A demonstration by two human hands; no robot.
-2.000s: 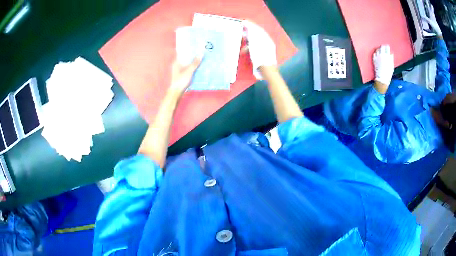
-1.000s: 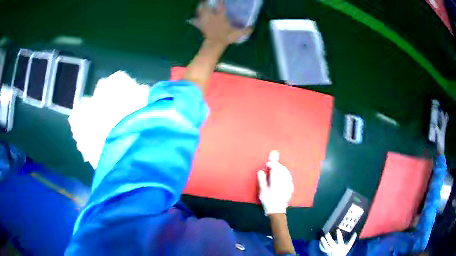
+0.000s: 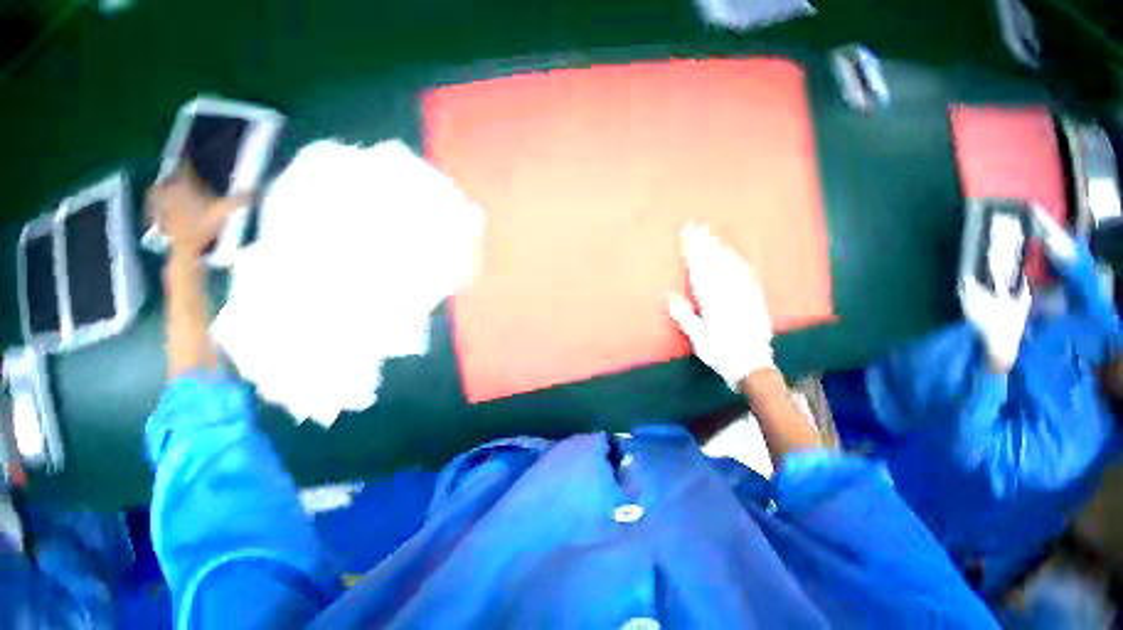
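Note:
My bare left hand (image 3: 191, 212) is at the far left of the bench, on a dark slab with a white border (image 3: 212, 145). The slab is slightly tilted to the others, and my fingers grip its near part; the view is blurred. My white-gloved right hand (image 3: 727, 302) rests on the lower right of the red-pink mat (image 3: 616, 185), fingers apart and empty. A fanned pile of white wraps (image 3: 357, 246) lies between the slab and the mat.
Two white-bordered dark slabs (image 3: 92, 261) lie further left. A small white device (image 3: 860, 76) and the edge of a pale item (image 3: 754, 10) are beyond the mat. At right, a neighbour's gloved hands (image 3: 1000, 320) hold a dark box (image 3: 993, 252).
My left hand has moved from beyond the mat, where it held a pale wrapped device, to the dark slab at far left. My right hand stays on the mat. The neighbour has lifted the dark box.

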